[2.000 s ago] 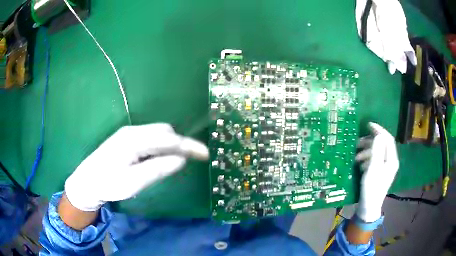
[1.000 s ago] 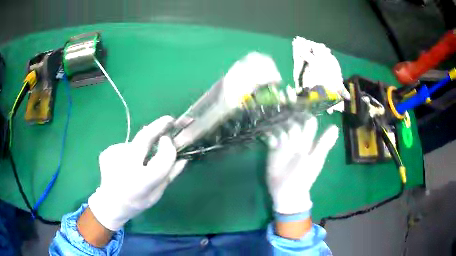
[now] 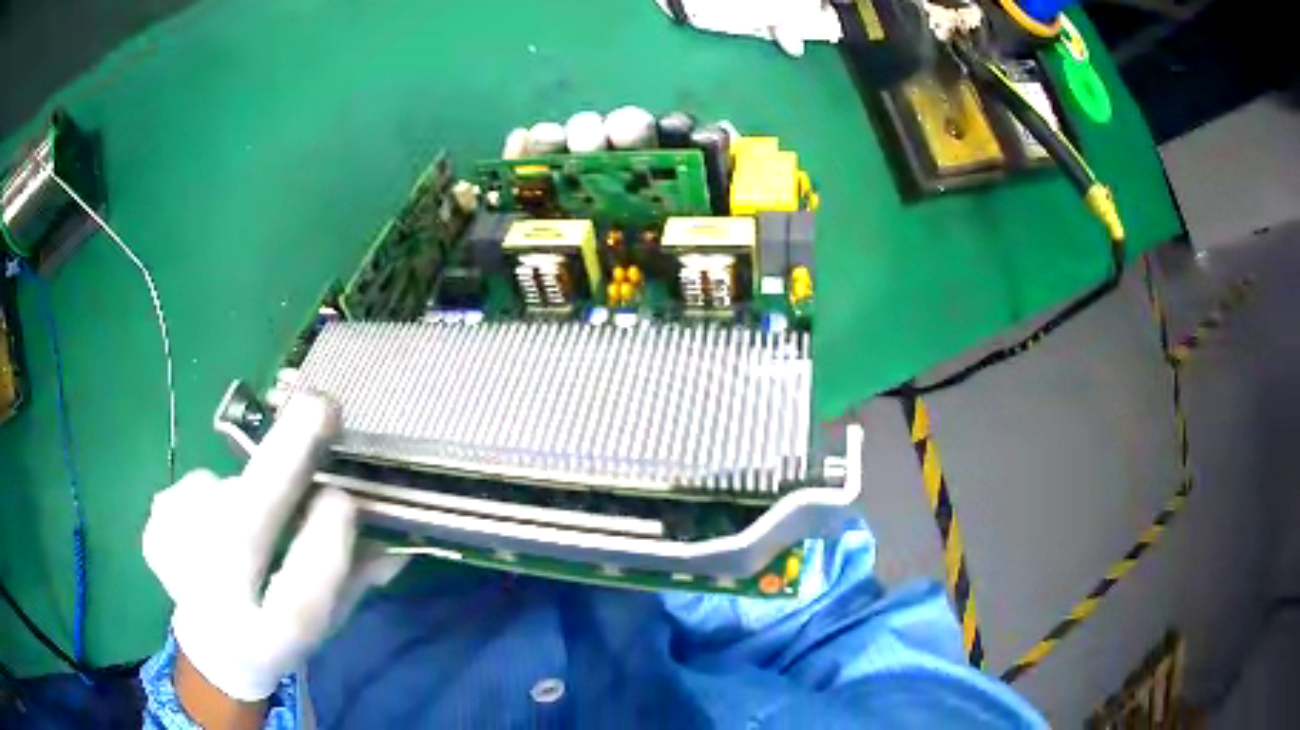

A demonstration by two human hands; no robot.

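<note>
The circuit board [image 3: 585, 186] shows its component side, with a wide silver finned heatsink [image 3: 556, 399], two yellow-topped transformers, a yellow block and a row of round capacitors at the far edge. A silver metal bracket runs along its near edge. My left hand [image 3: 271, 556], in a white glove, grips the bracket's left end, thumb and fingers around it. My right hand is out of sight; only the blue right sleeve [image 3: 841, 599] shows below the board's right corner, so its hold cannot be told.
The solder spool [image 3: 43, 186] stands at the left, its pale wire hanging toward my left hand. A blue cord [image 3: 71, 528] lies further left. The right iron stand [image 3: 941, 129] with its sponge and cord is at the upper right, beside a white crumpled cloth [image 3: 770, 17]. Striped floor tape shows below right.
The board has been turned over from its solder side to its component side and is now close to my body. My right hand has gone out of sight. The view has shifted.
</note>
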